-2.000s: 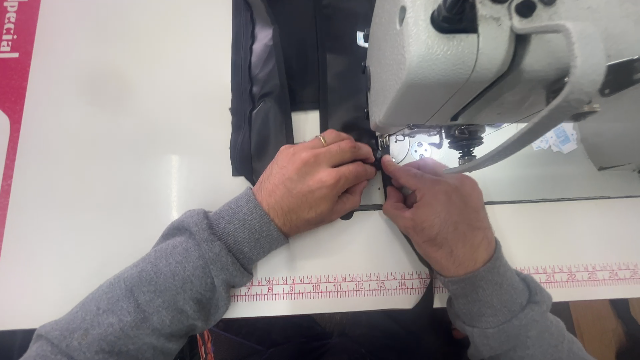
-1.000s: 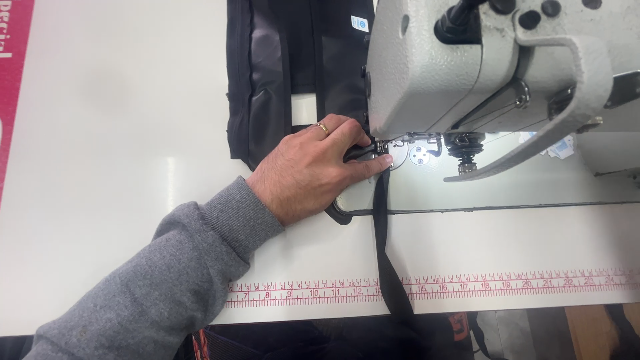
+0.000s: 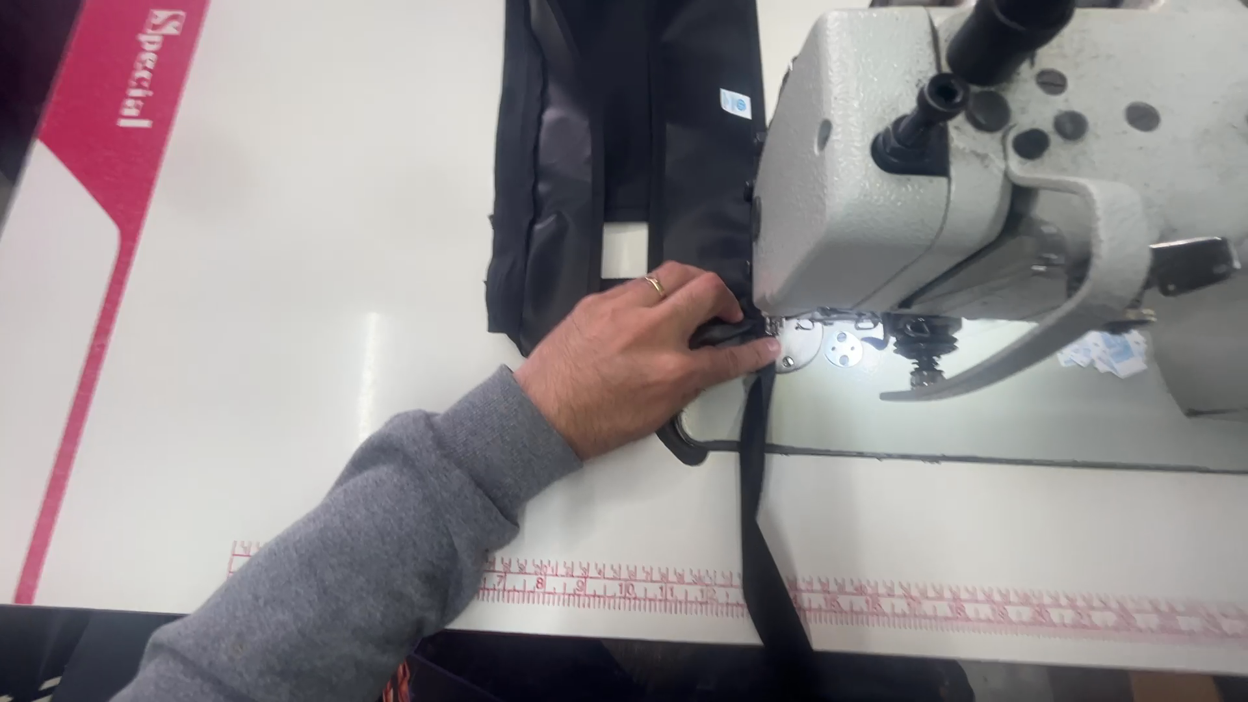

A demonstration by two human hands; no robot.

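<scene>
My left hand [image 3: 648, 361], with a ring on one finger, presses and grips the edge of a black fabric piece [image 3: 702, 195] right beside the needle area of a grey-white industrial sewing machine [image 3: 858, 166]. Its thumb tip reaches the metal needle plate [image 3: 798, 349]. From the needle area a black fabric strip [image 3: 756, 507] runs down over the table's front edge. The fabric piece spreads away behind the hand and bears a small white and blue label [image 3: 735, 103]. My right hand is out of view.
A white table [image 3: 292, 292] carries a printed red ruler scale [image 3: 624, 585] along its front. The machine's curved knee-lift or finger lever [image 3: 1111, 253] hangs at the right. Small white and blue labels [image 3: 1107, 351] lie on the machine bed behind it.
My right hand was at the needle area beside the left two seconds ago and has left the view. The strip's lower part is now uncovered. My left hand stays at the fabric.
</scene>
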